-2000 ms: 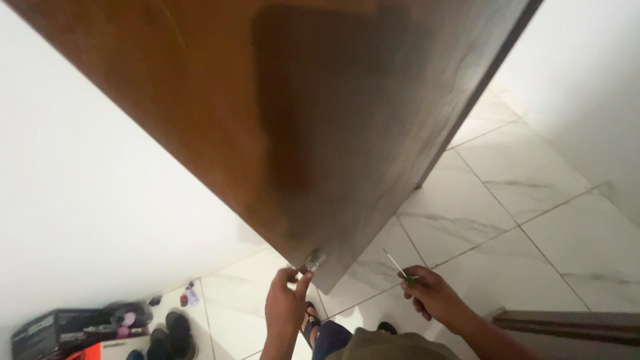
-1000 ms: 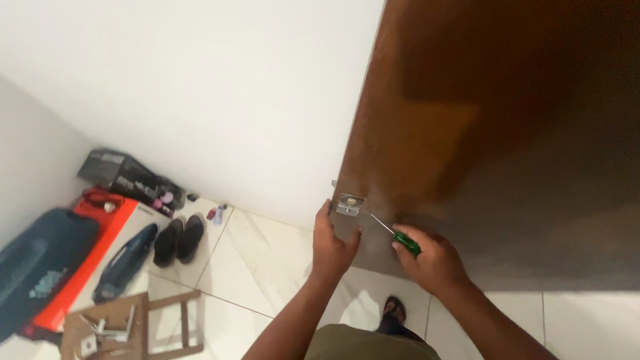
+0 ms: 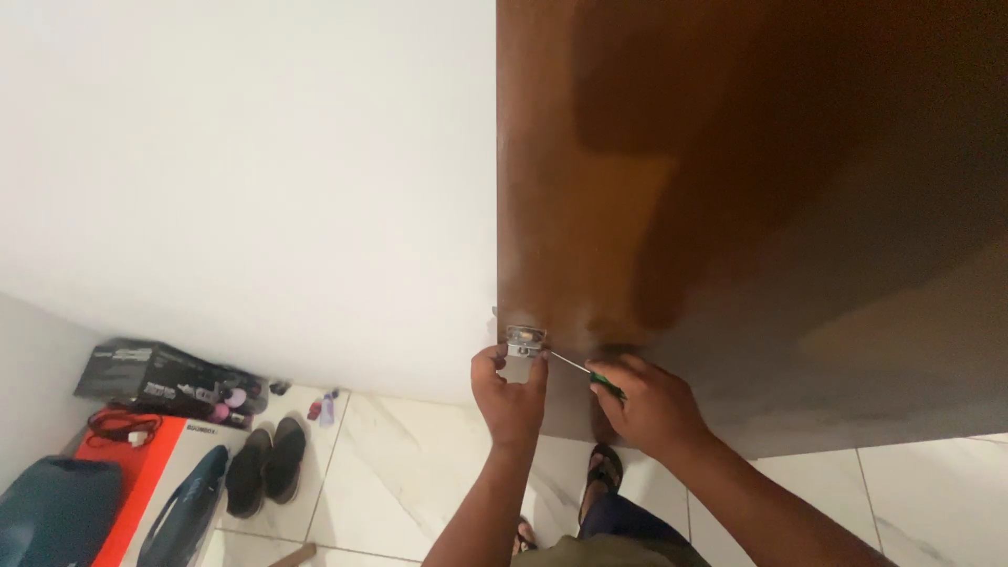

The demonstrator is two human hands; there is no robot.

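A brown wooden door (image 3: pixel 709 236) fills the right half of the head view. Near its left edge is a small metal lock fitting (image 3: pixel 525 342), with a recess in the door partly showing above it. My left hand (image 3: pixel 510 394) pinches the fitting between thumb and finger from below. In my right hand (image 3: pixel 650 402) is a screwdriver with a green handle (image 3: pixel 606 383); its thin metal shaft points left, the tip close beside the fitting's right side. Whether the tip touches a screw cannot be told.
A white wall (image 3: pixel 252 197) stands left of the door. At the lower left lie a red and white box (image 3: pixel 150 465), a black box (image 3: pixel 118 374), dark shoes (image 3: pixel 283 461) and small bottles (image 3: pixel 327 409). A piece of wood (image 3: pixel 295 555) shows at the bottom edge.
The view has swung a lot. My right hand has brought the screwdriver from away from the door to beside the fitting, and my left hand now pinches the fitting.
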